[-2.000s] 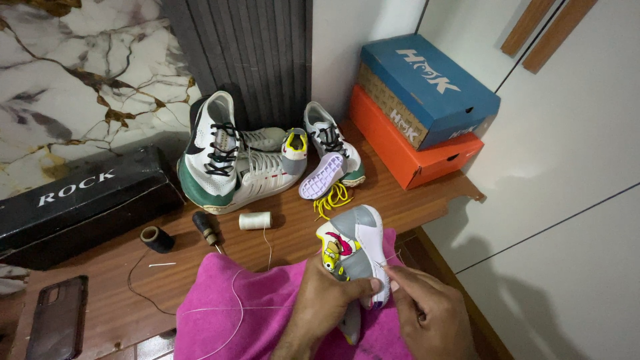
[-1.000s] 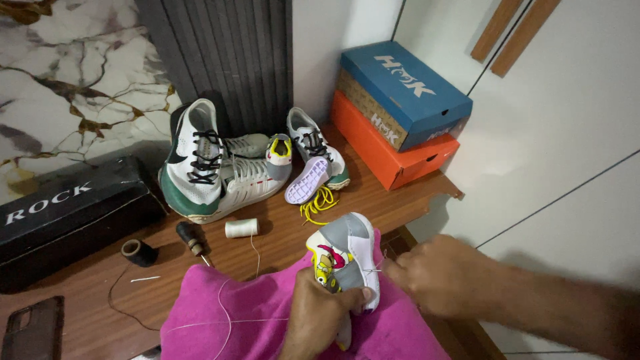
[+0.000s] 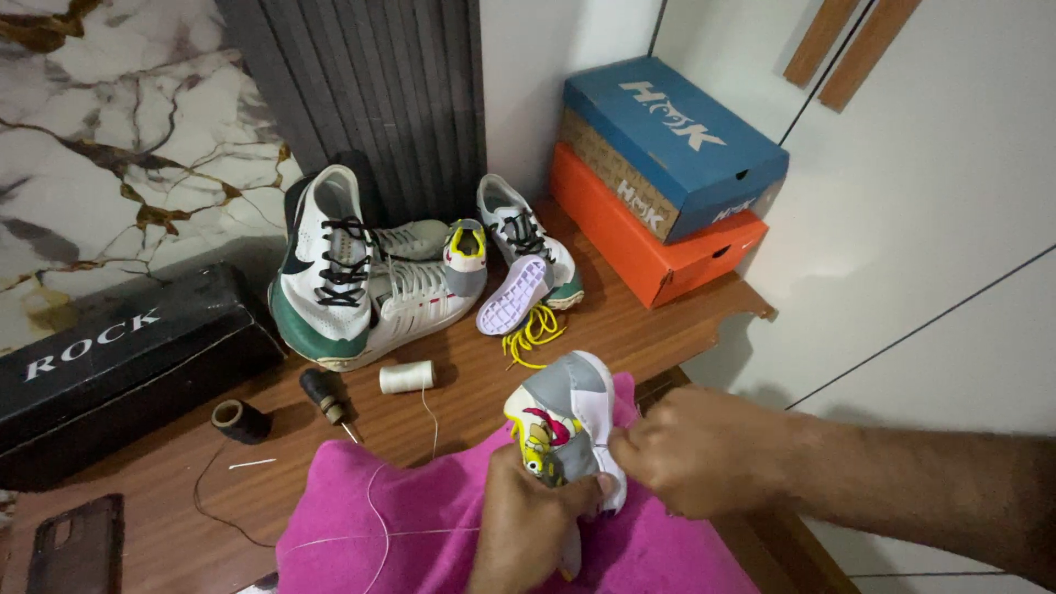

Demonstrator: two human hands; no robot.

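Observation:
My left hand point(image 3: 532, 511) grips a small grey and white shoe point(image 3: 569, 396) with a yellow and red cartoon print, tilted over a pink cloth point(image 3: 429, 511). At the shoe's white sole edge, my right hand point(image 3: 701, 454) is closed, its fingertips beside a short stitch or thread; whether it holds a tool or thread is hidden. A white thread point(image 3: 384, 511) trails over the cloth. On the wooden bench lie a white thread spool point(image 3: 407, 377), a dark-handled awl point(image 3: 328, 398), a dark thread spool point(image 3: 241, 421) and a thin white stick point(image 3: 252, 464).
Behind stand white sneakers point(image 3: 326, 272), a small matching shoe point(image 3: 466, 260), a lilac shoe sole point(image 3: 512, 295) and yellow laces point(image 3: 535, 332). A blue shoebox point(image 3: 668, 132) rests on an orange one point(image 3: 627, 239) at the right. A black box point(image 3: 124, 371) and a phone case point(image 3: 76, 544) are at the left.
My right hand has moved right from its earlier place over the shoe's sole edge and has closed. My left hand keeps its hold on the shoe.

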